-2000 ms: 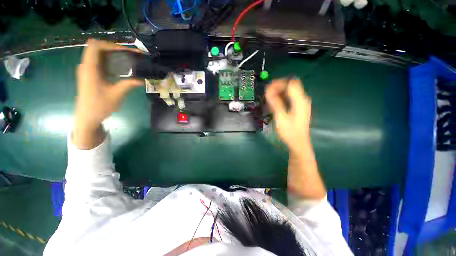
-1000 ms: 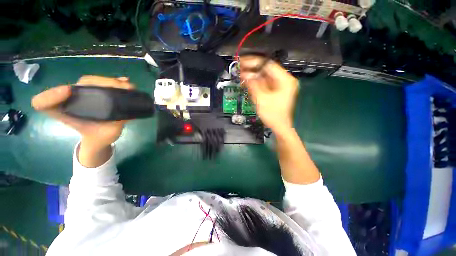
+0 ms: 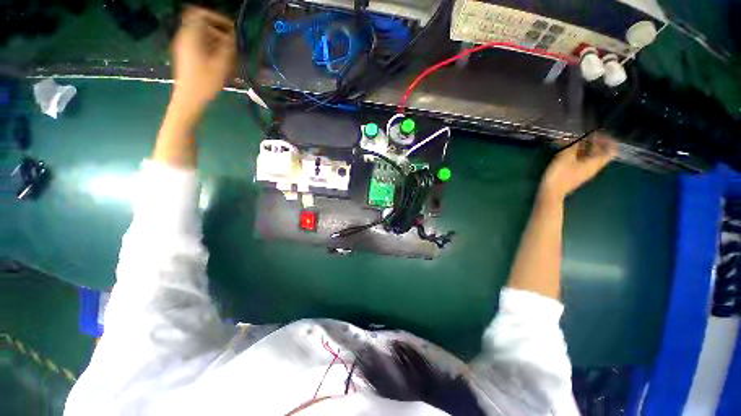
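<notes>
A bundled black cable point(image 3: 413, 197) lies across the green circuit boards point(image 3: 380, 192) on the black fixture plate point(image 3: 280, 218). Loose cord ends lie on the plate's front part. A black block point(image 3: 321, 130) sits behind the white socket point(image 3: 317, 174). My left hand point(image 3: 203, 53) is blurred at the upper left, over the dark shelf area; its fingers are bent and what they hold is unclear. My right hand point(image 3: 582, 162) is raised at the right by the shelf edge, fingers curled. A thin dark line passes at its fingertips; a grip cannot be made out.
A red switch point(image 3: 308, 220) is on the plate. Green buttons point(image 3: 407, 127) stand behind the boards. A beige instrument point(image 3: 520, 28) with a red lead point(image 3: 455, 61) and blue wire point(image 3: 325, 50) are on the shelf. A blue tray point(image 3: 691, 301) is at the right.
My left hand has moved up and the adapter seen in it no longer shows. My right hand has moved from the boards to the right. The cable bundle now lies over the boards.
</notes>
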